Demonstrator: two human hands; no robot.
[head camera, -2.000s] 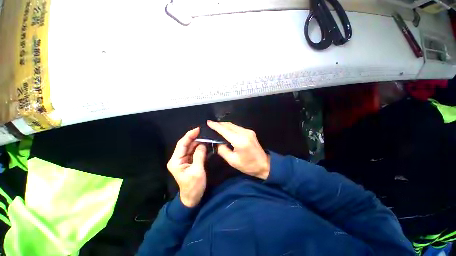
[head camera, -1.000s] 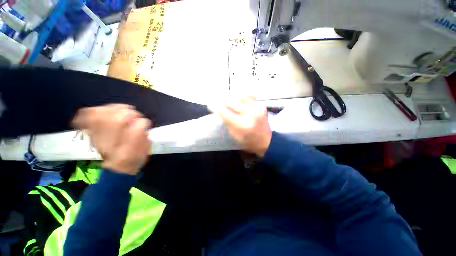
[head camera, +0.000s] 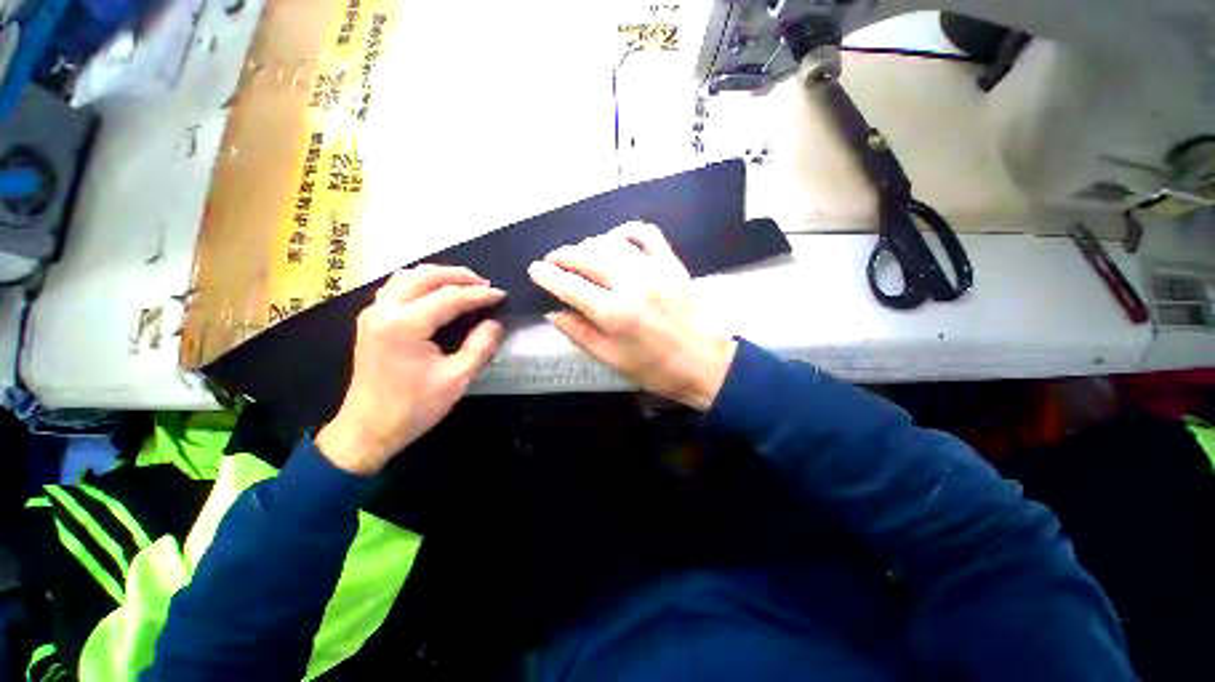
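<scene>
A long black cut piece (head camera: 573, 220) lies slanting across the front of the white table, from the cardboard's lower corner to a notched right end. Its left part hangs over the front edge. My left hand (head camera: 420, 346) rests on its middle, with thumb and fingertips together at the cloth. My right hand (head camera: 633, 313) lies just to the right, fingertips on the piece and pointing left. Whether either hand pinches the cloth is partly hidden by the fingers.
Black-handled shears (head camera: 899, 200) lie by the sewing machine (head camera: 1053, 120). A small dark red tool (head camera: 1109, 272) lies farther right. Taped cardboard (head camera: 253, 200) is at the table's left. Neon yellow-green fabric (head camera: 360, 600) and dark cloth lie below the front edge.
The hands first worked over the lap. Then the black piece was stretched leftward above the table. Now it lies on the table and the hands have come close together on it.
</scene>
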